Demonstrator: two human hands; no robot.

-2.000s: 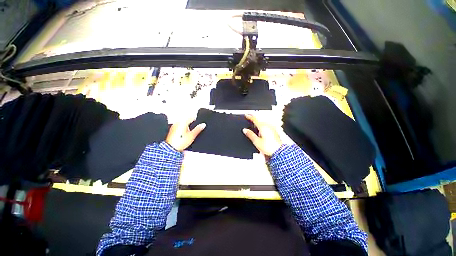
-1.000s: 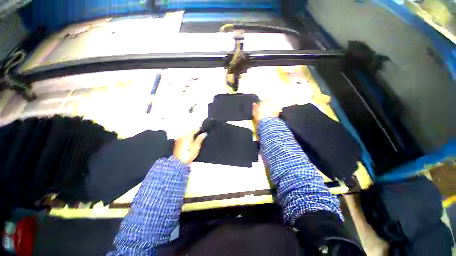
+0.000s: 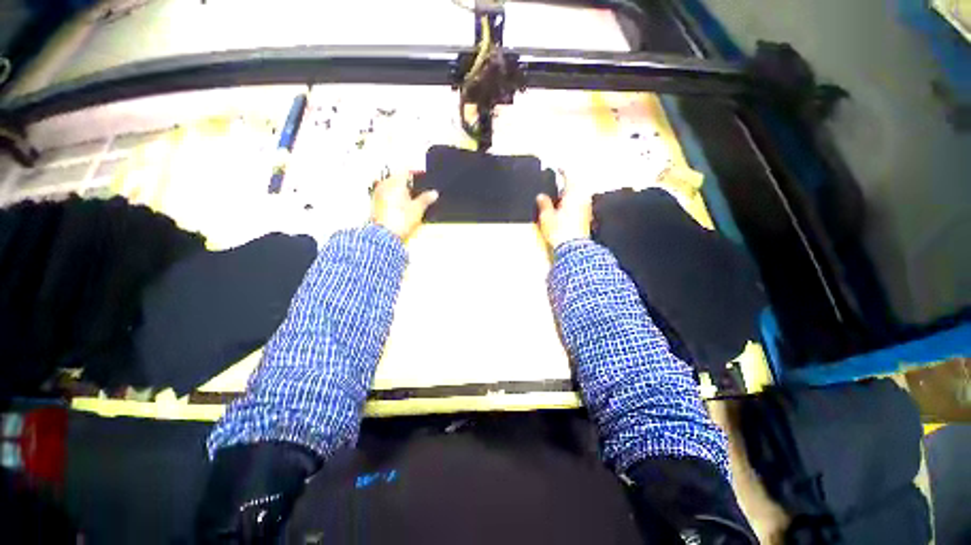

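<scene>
A black cut piece [image 3: 484, 190] lies flat or just over the pale bed [image 3: 468, 309], right in front of the laser head [image 3: 490, 91]. My left hand [image 3: 402, 204] holds its left edge, thumb on top. My right hand [image 3: 564, 211] holds its right edge, thumb on top. The fingers under or behind the edges are partly hidden. Whether another black piece lies beneath it cannot be told. A left pile of black pieces [image 3: 96, 277] fans out on the bed, with its nearest piece [image 3: 229, 303] flatter. A right pile [image 3: 676, 271] lies beside my right forearm.
The black gantry beam [image 3: 266, 72] crosses the bed behind my hands. A blue stick [image 3: 290, 126] lies at the upper left. The yellow front edge [image 3: 479, 402] runs before my body. Dark stacks [image 3: 852, 452] stand off the bed at the lower right, and a red object [image 3: 45, 442] at lower left.
The nearer black piece has moved forward from between my hands to the spot before the head, where the other piece lay. My right hand went there first, then my left hand joined.
</scene>
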